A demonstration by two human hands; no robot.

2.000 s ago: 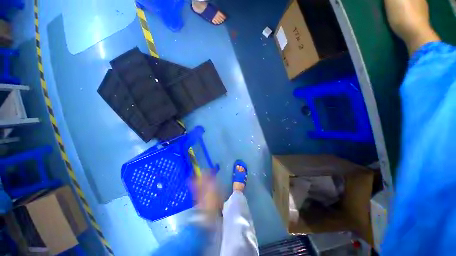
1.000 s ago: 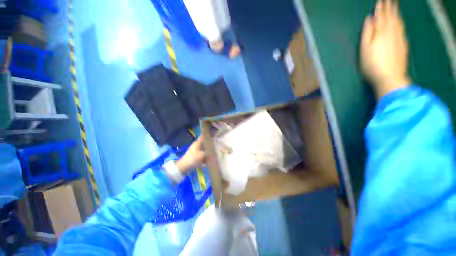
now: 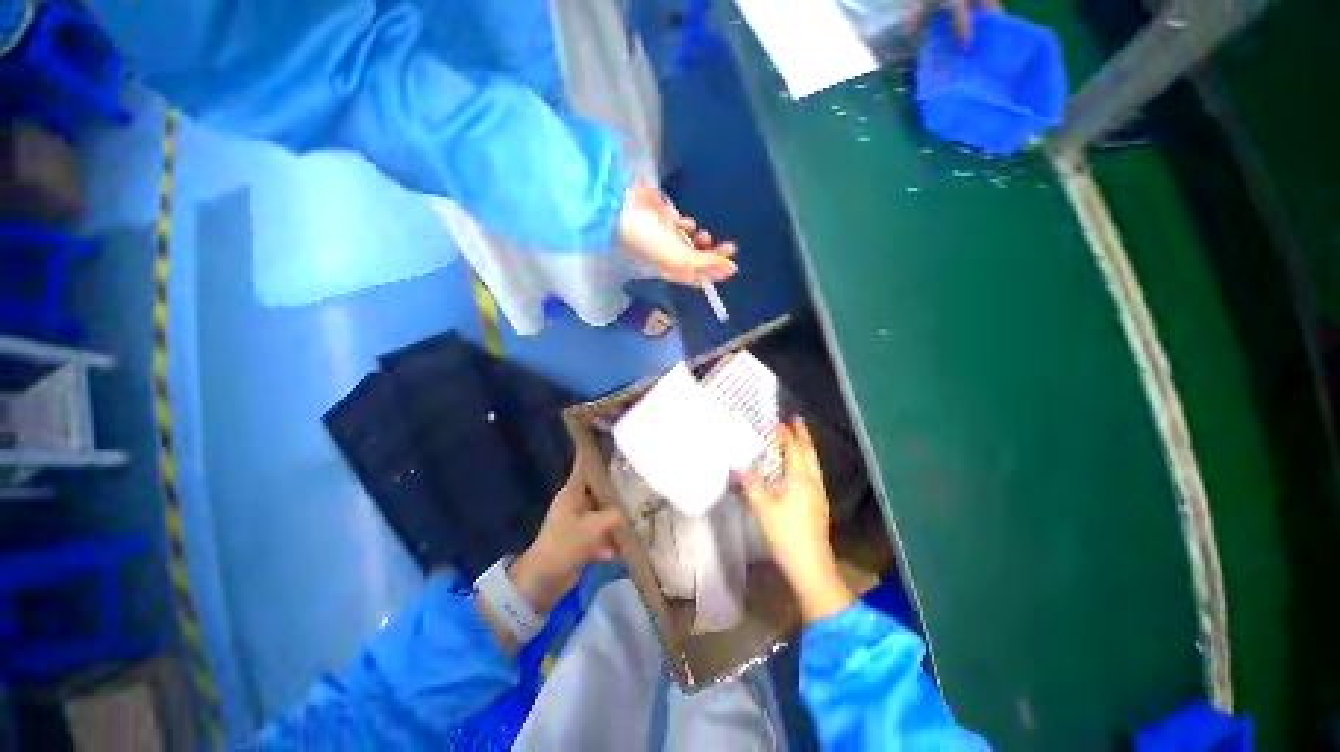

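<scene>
An open cardboard box (image 3: 636,544) stands tilted at my lap, beside the bench edge, with paper and crumpled clear plastic inside. My left hand (image 3: 570,541) grips its left wall. A plain white sheet (image 3: 683,441) and a sheet with rows of small marks (image 3: 747,391) lie at the top of the box. My right hand (image 3: 791,507) is over the box opening with its fingers on the edge of these sheets; the fingertips are partly hidden.
Another person's hand (image 3: 673,243) holds a small white strip above the box. At the far bench end, a hand is at a blue bin (image 3: 992,81) near white paper (image 3: 805,41). Small scraps dot the green bench (image 3: 955,382). Black trays (image 3: 441,441) lie on the floor.
My right hand has moved from the bench to the sheets in the box. My left hand stays on the box wall. The other person has leaned in, and the blue bin has come into view.
</scene>
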